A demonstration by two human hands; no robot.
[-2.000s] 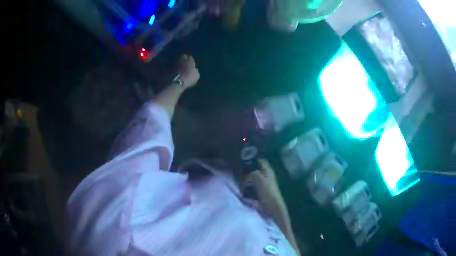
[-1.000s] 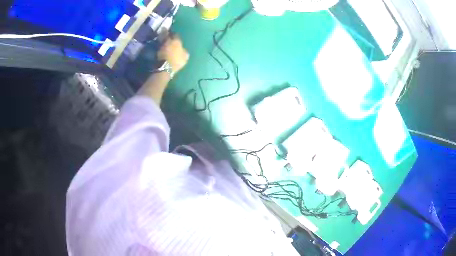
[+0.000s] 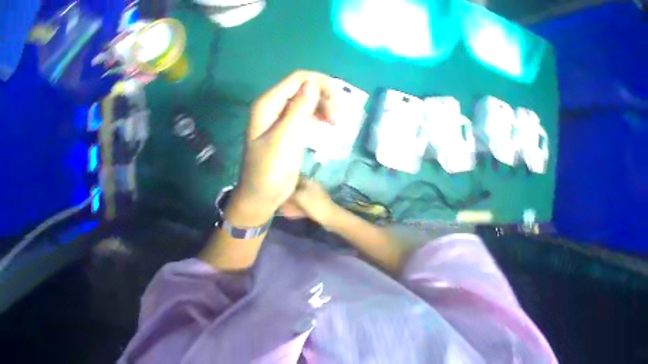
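Observation:
My left hand [image 3: 277,142], bare with a silver watch at the wrist, is raised in front of the leftmost white projector [image 3: 346,121]. Its fingers are curled and blurred against the unit, and I cannot tell whether it holds anything. My right hand [image 3: 307,197] is low near the table's front edge, partly behind the left hand; its grip is hidden. More white projectors stand to the right in a row: one [image 3: 399,135], another [image 3: 450,135], and a close pair [image 3: 499,128] at the right. Black cables [image 3: 419,195] lie tangled in front of them.
The green table [image 3: 284,43] holds a slim black remote [image 3: 193,138] at the left. A power strip [image 3: 128,142] runs along the left edge, with a yellow-rimmed container [image 3: 158,46] behind it. Bright rectangles [image 3: 391,25] light the far side. Blue sheeting [image 3: 604,128] hangs at the right.
My left hand has moved from the power strip to the leftmost projector. My right hand now shows near the front edge. The view has turned, and the remote now shows on the table.

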